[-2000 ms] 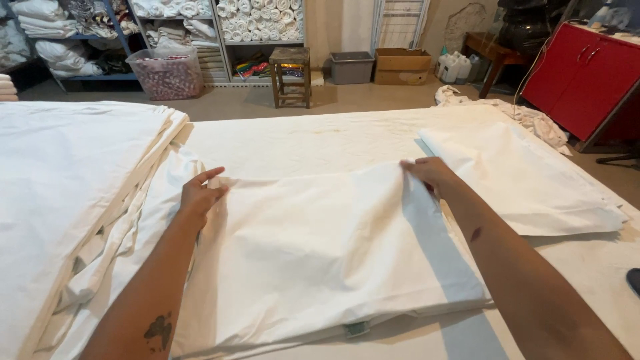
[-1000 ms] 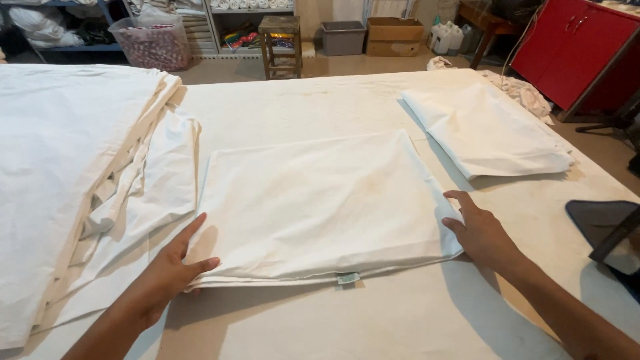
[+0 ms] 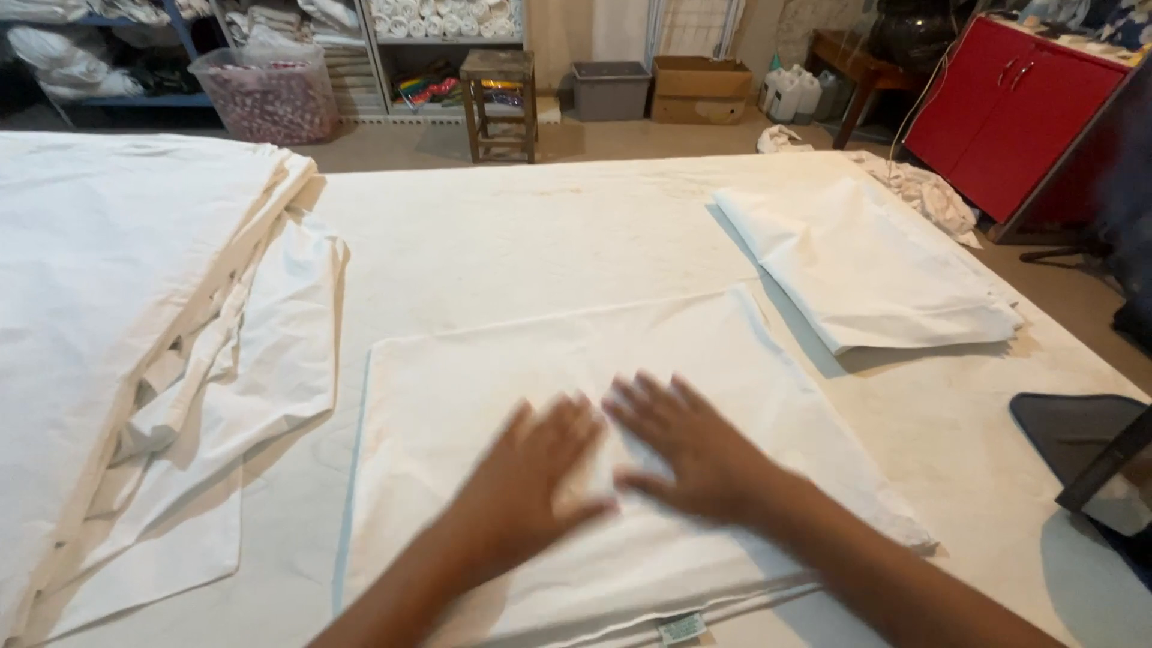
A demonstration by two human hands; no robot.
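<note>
A folded white cloth (image 3: 558, 360) lies flat on the cloth-covered table (image 3: 504, 243) in front of me, with a small tag (image 3: 682, 627) at its near edge. Over its middle is my left hand (image 3: 531, 477), slightly blurred, fingers apart and holding nothing. Close beside it, my right hand (image 3: 688, 450) is spread palm down over the same cloth, also blurred. Whether either palm presses on the fabric I cannot tell. Another folded white cloth (image 3: 882, 270) rests at the back right. A large stack of white cloth (image 3: 117, 261) fills the left side, its folded edges facing the middle.
A dark flat object (image 3: 1071, 432), partly cut off, lies at the table's right edge. Beyond the table stand a wooden stool (image 3: 498, 67), a grey bin (image 3: 610, 90), a cardboard box (image 3: 700, 88), a clear tub (image 3: 270, 94) and a red cabinet (image 3: 1017, 108).
The cloth, held up by its far corners two seconds ago, now lies flat. Both hands have moved from its near left and right sides to its middle.
</note>
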